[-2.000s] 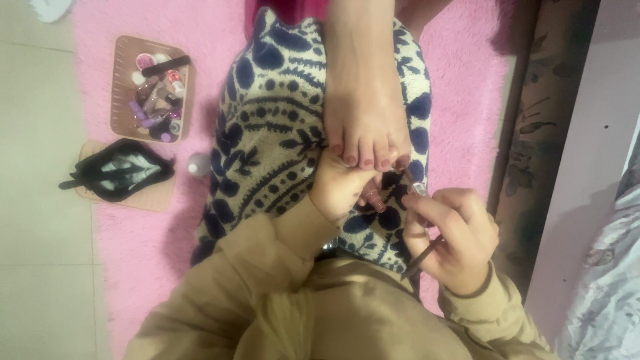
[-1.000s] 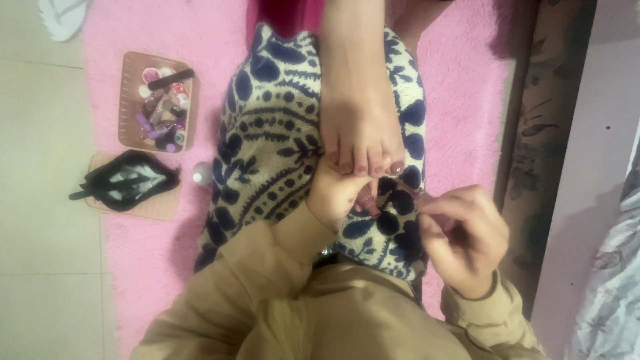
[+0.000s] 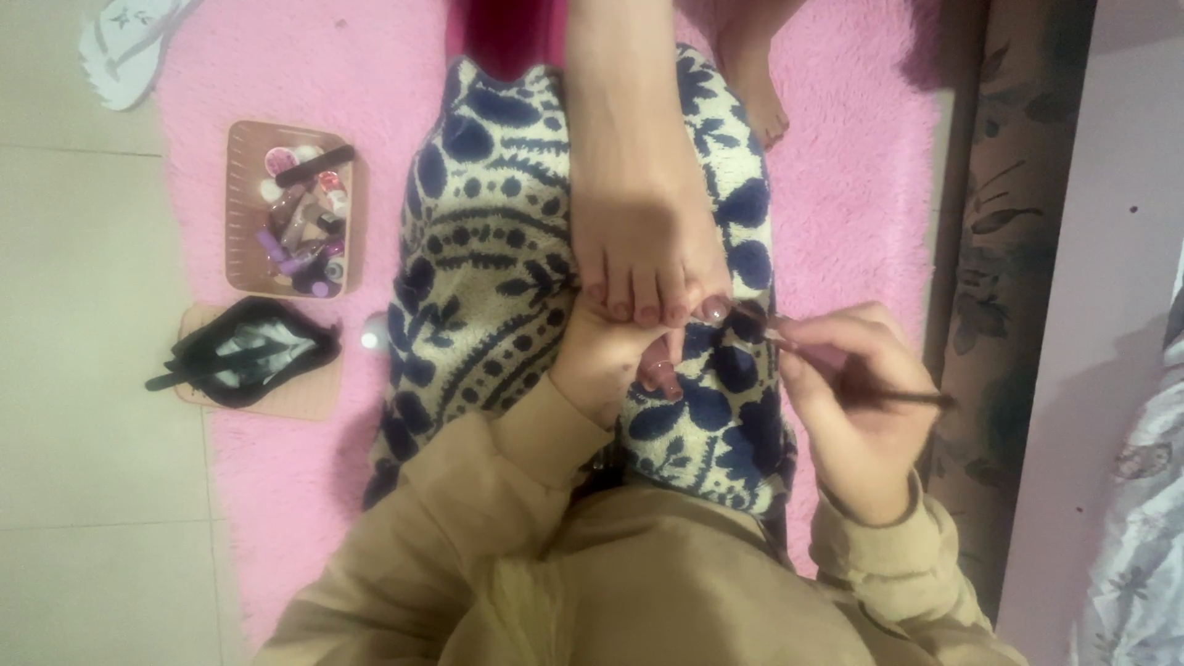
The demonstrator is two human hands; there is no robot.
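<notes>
Another person's bare foot point(image 3: 643, 222) rests on a blue-and-cream patterned towel point(image 3: 481, 203) over my lap, toes toward me. My left hand point(image 3: 615, 356) holds its toes from below; part of the hand is hidden under the foot. A small nail polish bottle point(image 3: 659, 370) seems to be between my left fingers, though its outline is unclear. My right hand point(image 3: 856, 388) pinches a thin dark brush point(image 3: 911, 399) whose tip end points at the big toe. The big toenail point(image 3: 715, 308) looks shiny, and the other toenails are reddish.
On the pink rug point(image 3: 856, 185) at left stands a plastic basket point(image 3: 237, 213) of polish bottles and a dark nail file point(image 3: 315, 166). Below it, a black pouch point(image 3: 208, 356) lies open on a peach-coloured tray point(image 3: 310, 402). The person's other foot point(image 3: 763, 106) is at upper right, a white slipper point(image 3: 120, 51) at upper left.
The brush in my right hand now points toward the big toe, its handle reaching out to the right; two seconds ago the handle slanted down to the left. My left hand stays at the toes.
</notes>
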